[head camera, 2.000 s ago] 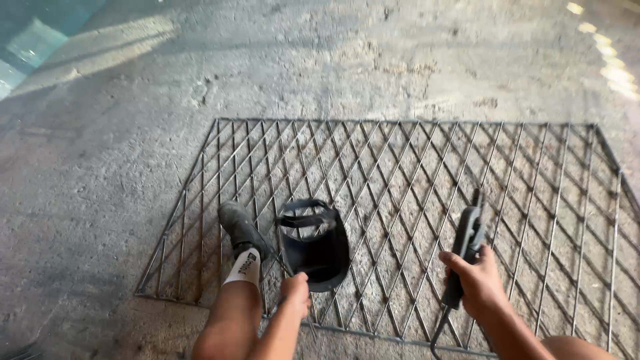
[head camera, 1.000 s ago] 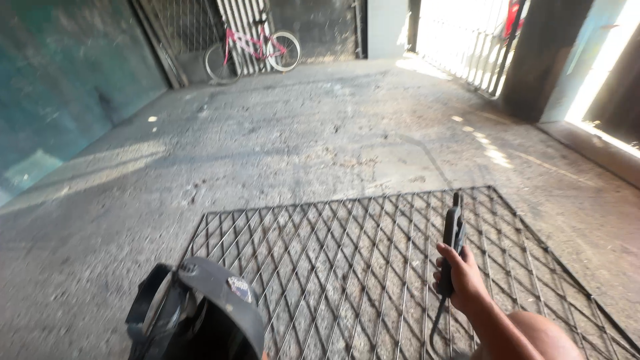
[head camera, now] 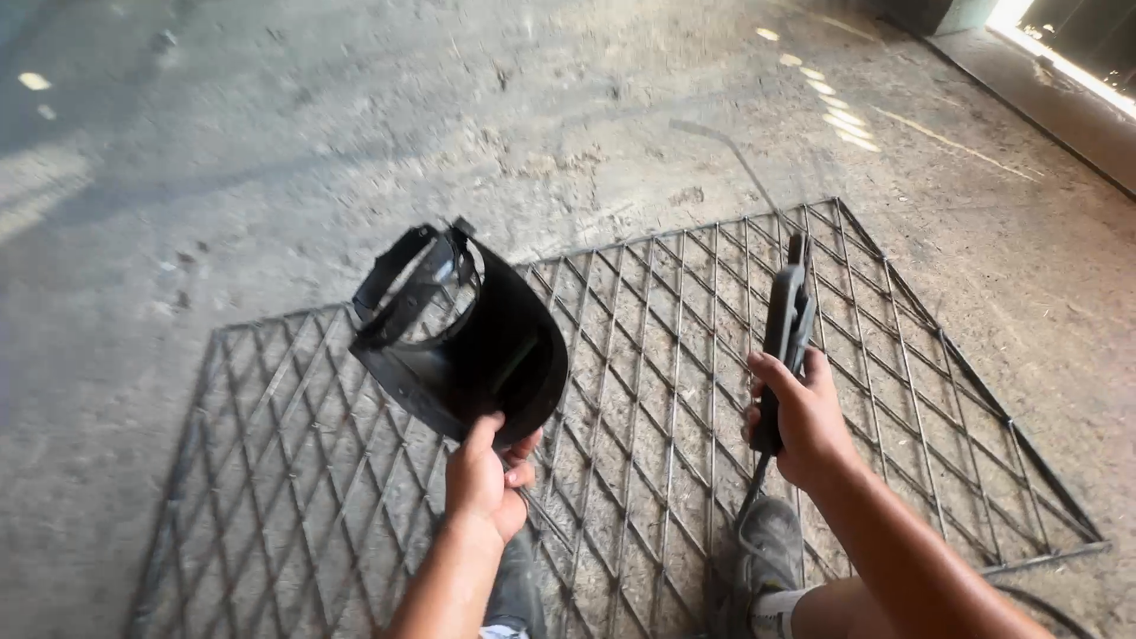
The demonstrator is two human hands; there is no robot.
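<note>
My left hand (head camera: 488,479) grips the lower edge of a black welding helmet (head camera: 524,373), whose hollow inside and headband face me. To the right, my right hand (head camera: 799,408) is closed around the handle of a black welding electrode holder (head camera: 783,319), its jaws pointing up and away. A cable runs down from its handle. Both things are held above a metal lattice grille (head camera: 626,399) of crossed bars in a frame, which lies on the floor. Whether the jaws hold an electrode stub is unclear.
My shoes (head camera: 770,541) are at the grille's near side, between its bars and me. Rough concrete floor (head camera: 399,133) surrounds the grille. Part of a cable (head camera: 1038,603) curves at the lower right. A raised sill (head camera: 1047,106) borders a bright opening at the upper right.
The welding helmet, low over the grille two seconds ago, has been turned about and now shows its inside again. My right hand has kept hold of the electrode holder. The view has tilted up, then down.
</note>
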